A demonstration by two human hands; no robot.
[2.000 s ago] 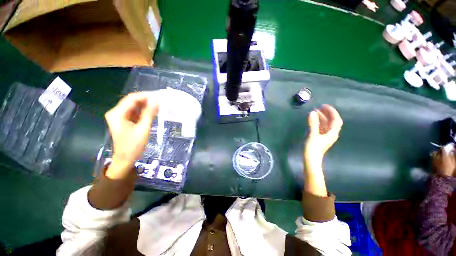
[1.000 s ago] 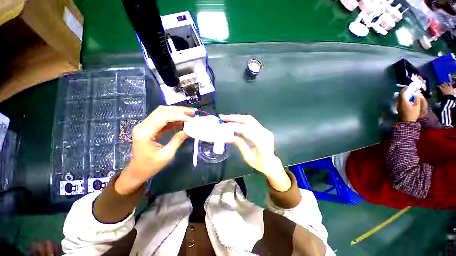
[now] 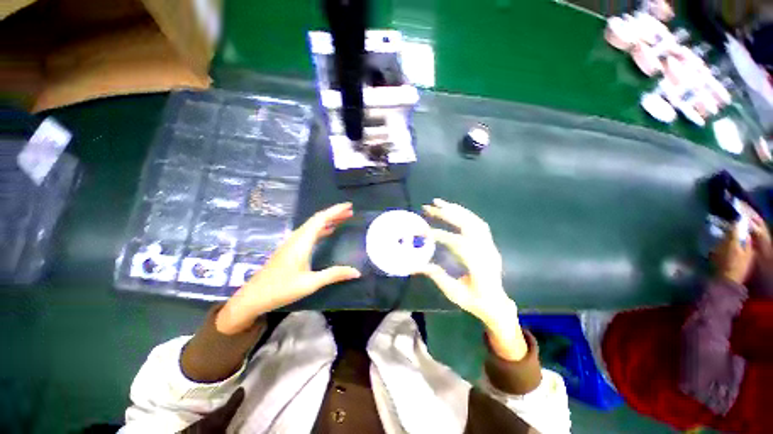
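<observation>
The round white housing [image 3: 390,243] lies face up at the bench's front middle, with a small blue spot right of its centre. My right hand [image 3: 469,258] is at its right edge, thumb and fingers around the rim. My left hand [image 3: 297,269] is apart from it on the left, fingers spread and empty. The black electric screwdriver [image 3: 346,68] hangs over the white screw feeder [image 3: 370,110]. The clear compartment tray [image 3: 222,174] holds white modules [image 3: 203,269] in its front cells and bronze specks of screws [image 3: 268,199] in one cell. Whatever is under the housing is hidden.
A small round container [image 3: 476,138] stands right of the feeder. An open cardboard box [image 3: 110,51] is at the far left, above a spare tray with a white label [image 3: 44,150]. White parts [image 3: 670,63] lie at the back right. A co-worker's hands [image 3: 736,250] are at the right.
The housing, held up between both hands a second ago, is now down at the bench, flat side up, covering where the clear cup stood. My left hand has let go and moved left.
</observation>
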